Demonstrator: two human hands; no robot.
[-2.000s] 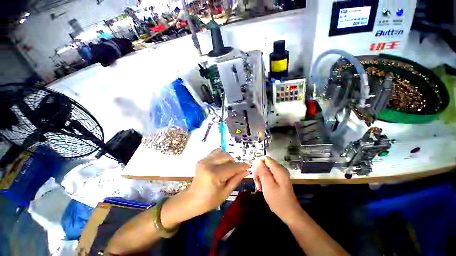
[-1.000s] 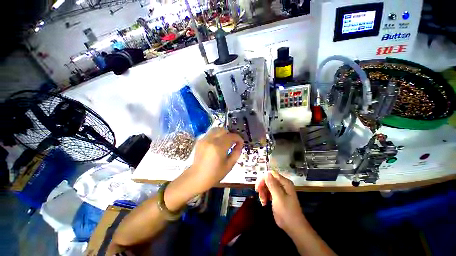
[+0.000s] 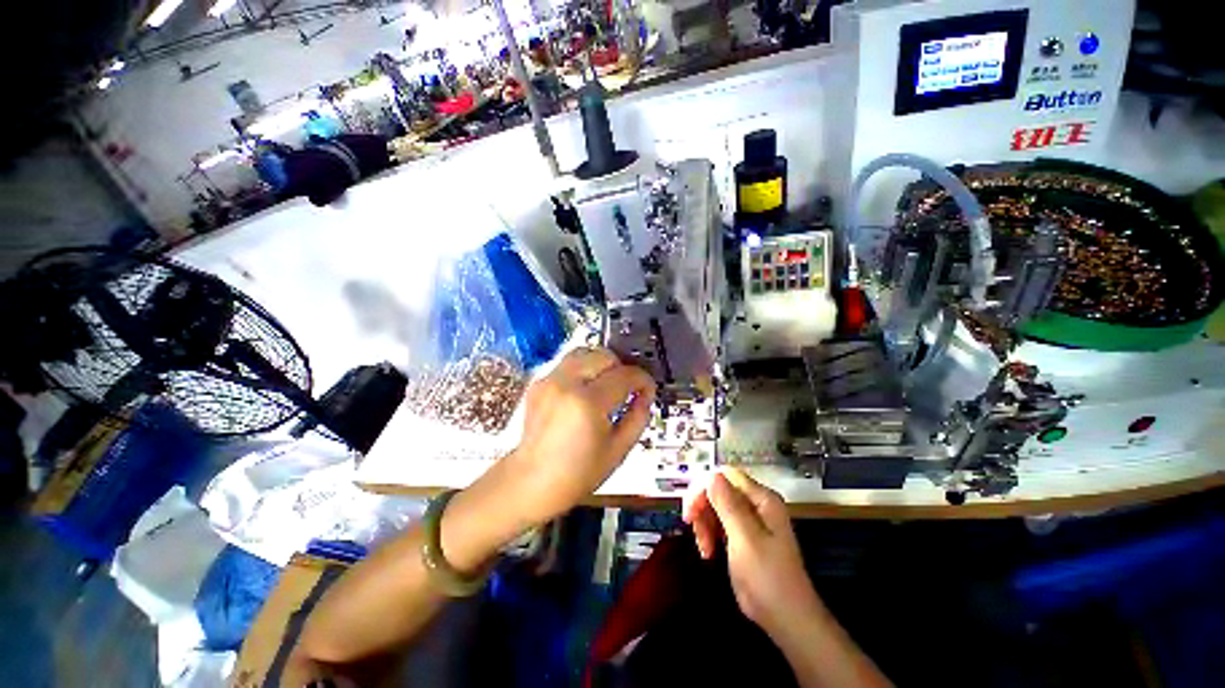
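The button sewing machine head (image 3: pixel 658 343) stands at the centre. My left hand (image 3: pixel 580 427) is in front of its lower left side, fingers curled and fingertips beside the head. My right hand (image 3: pixel 755 538) is below and to the right, at the table's front edge, with thumb and forefinger together. Any thread or small thing between the fingers of either hand is too small to make out. The clamp area (image 3: pixel 688 437) shows between the hands as small shiny metal parts. Dark red cloth (image 3: pixel 642 591) hangs below the table edge.
The button feeder mechanism (image 3: pixel 1001 423) and green-rimmed button bowl (image 3: pixel 1115 329) are at right. A control panel (image 3: pixel 787 265) and black bottle (image 3: pixel 760 188) stand behind. A clear bag of buttons (image 3: pixel 470 390) lies left of my left hand. A black fan (image 3: pixel 161 343) is far left.
My hands were together at the table edge; my left hand has since moved up to the machine head, and my right hand is slightly lower. The last second shows little change.
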